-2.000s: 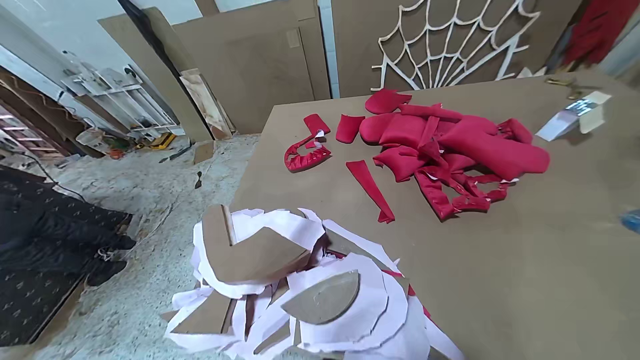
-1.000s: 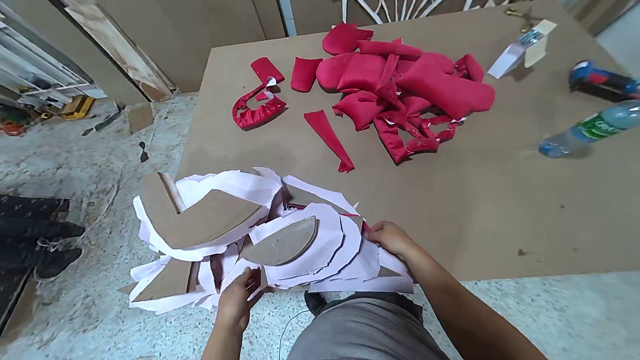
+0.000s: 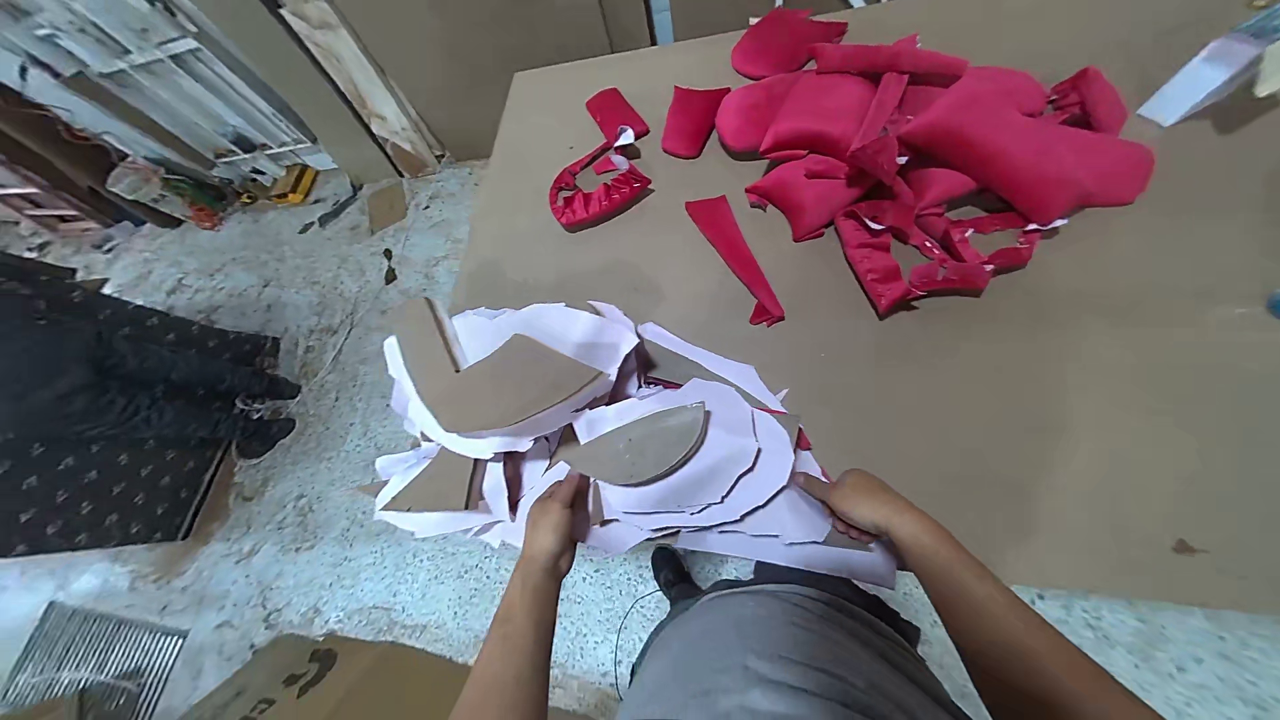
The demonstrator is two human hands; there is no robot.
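Note:
A loose pile of brown board cut-outs, many backed with white foam or fabric [image 3: 690, 480], lies at the table's near left corner. My left hand [image 3: 556, 520] grips the pile's near edge, below a leaf-shaped board piece [image 3: 642, 445]. At the right edge, my right hand [image 3: 858, 505] has its thumb on top of the white layers and its fingers partly hidden. A larger curved board piece [image 3: 510, 385] tops the left side. Farther back lie red padded fabric pieces [image 3: 1020, 140], a red gathered curved piece [image 3: 600, 200] and a narrow red strip [image 3: 735, 255].
The brown-covered table [image 3: 1050, 420] extends to the right. A white box [image 3: 1200, 80] is at the far right. On the left, a person's dark-clothed legs [image 3: 180, 375] and shoes show above the speckled floor. A cardboard box [image 3: 350, 680] stands at the bottom left, beside a metal grille [image 3: 95, 660].
Two seconds ago no hands were in view; one second ago both had come to the pile's near and right edges, where they remain. The view has shifted.

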